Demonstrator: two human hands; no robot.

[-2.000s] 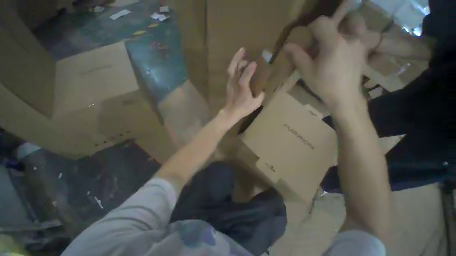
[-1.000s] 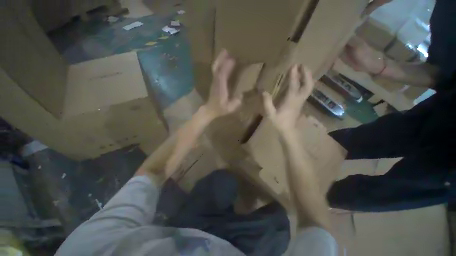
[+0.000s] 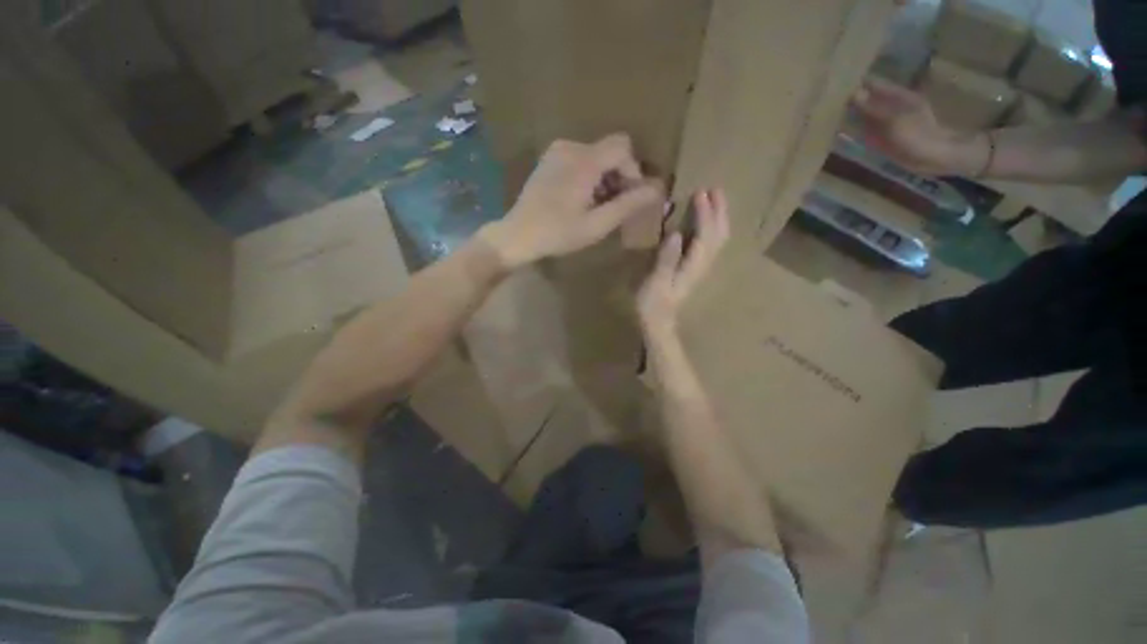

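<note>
A tall brown carton (image 3: 591, 76) stands in front of me, with a seam between its panels. My left hand (image 3: 572, 201) is at the seam, its fingers curled on a small brown cardboard tab (image 3: 644, 227). My right hand (image 3: 686, 258) lies against the panel just right of the tab, its fingers near the seam. A dark spot shows between its thumb and fingers; I cannot tell if it grips an edge. A lower carton part with FURRION print (image 3: 815, 371) extends below and to the right of my right hand.
Another open carton (image 3: 315, 283) stands at the left. A person's hand (image 3: 912, 126) is by the tall carton's right edge, with dark-clothed legs at the right. Two long grey and red parts (image 3: 868, 233) lie behind. Paper scraps lie on the green floor (image 3: 434, 189).
Both hands have come together at the seam; my left hand has moved right and its fingers have closed on the tab. The view has shifted, so the cartons appear further right.
</note>
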